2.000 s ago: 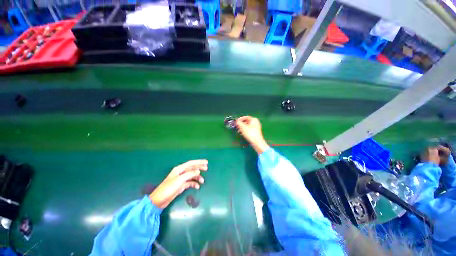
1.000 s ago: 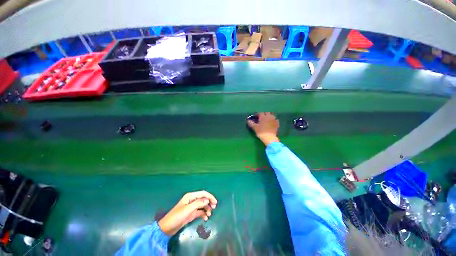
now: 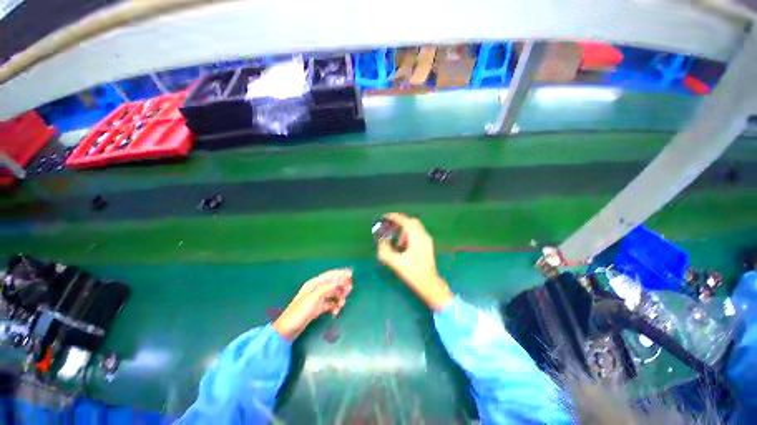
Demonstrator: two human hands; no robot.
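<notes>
My right hand [image 3: 411,256] pinches a round black unit [image 3: 386,232] with a shiny rim between thumb and fingers, above the near green strip between belt and bench. My left hand [image 3: 319,299] is over the bench, lower and left of my right hand, with its fingers loosely curled. No object shows in it. Other black units lie on the dark belt strip: one [image 3: 439,174] beyond my right hand and one [image 3: 212,202] to the left.
Black parts bins [image 3: 274,116] and a red parts tray [image 3: 137,133] stand beyond the belt. A grey post [image 3: 664,170] rises at right. A black ridged box [image 3: 552,319], blue bundle [image 3: 651,259] and plastic bag are at right. Black equipment [image 3: 62,303] is at left.
My right hand has drawn back from the belt towards the bench with a black unit in its fingers. My left hand has stayed over the bench. The camera view has shifted.
</notes>
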